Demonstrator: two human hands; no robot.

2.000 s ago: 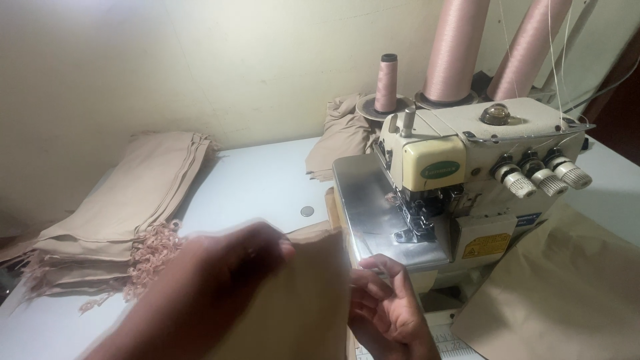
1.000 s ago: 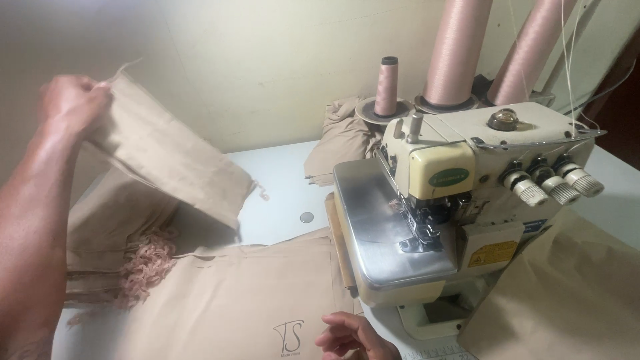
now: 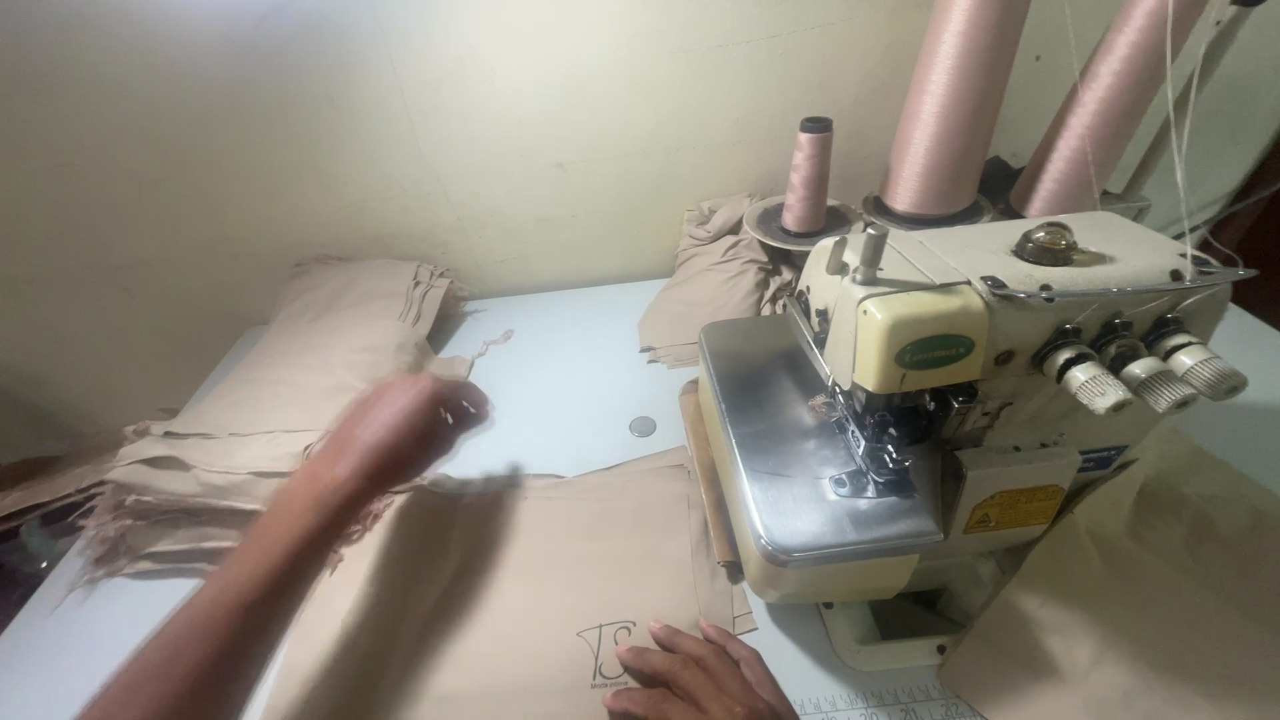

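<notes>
My left hand (image 3: pixel 440 415), curled and slightly blurred, is over the right edge of a stack of folded beige fabric pieces (image 3: pixel 340 350) with frayed thread ends; whether it pinches a corner there cannot be told. Beneath my right hand (image 3: pixel 700 675), a flat beige fabric panel (image 3: pixel 560 560) lies on the white table, and my fingers rest spread beside its dark printed logo. The panel's right edge is close to an overlock sewing machine (image 3: pixel 920 400) with a bare metal work plate (image 3: pixel 790 450).
Pink thread cones (image 3: pixel 950 120) and a small pink spool (image 3: pixel 808 180) stand behind the machine. A crumpled beige fabric bundle (image 3: pixel 710 270) lies near the wall. A round metal disc (image 3: pixel 642 427) is on the table. More beige fabric (image 3: pixel 1150 580) drapes at the right, near a measuring tape (image 3: pixel 880 703).
A second ago my left hand held a folded beige piece raised at the upper left; now it is lower and farther right, and the stack lies under it. My right hand stays near the printed logo.
</notes>
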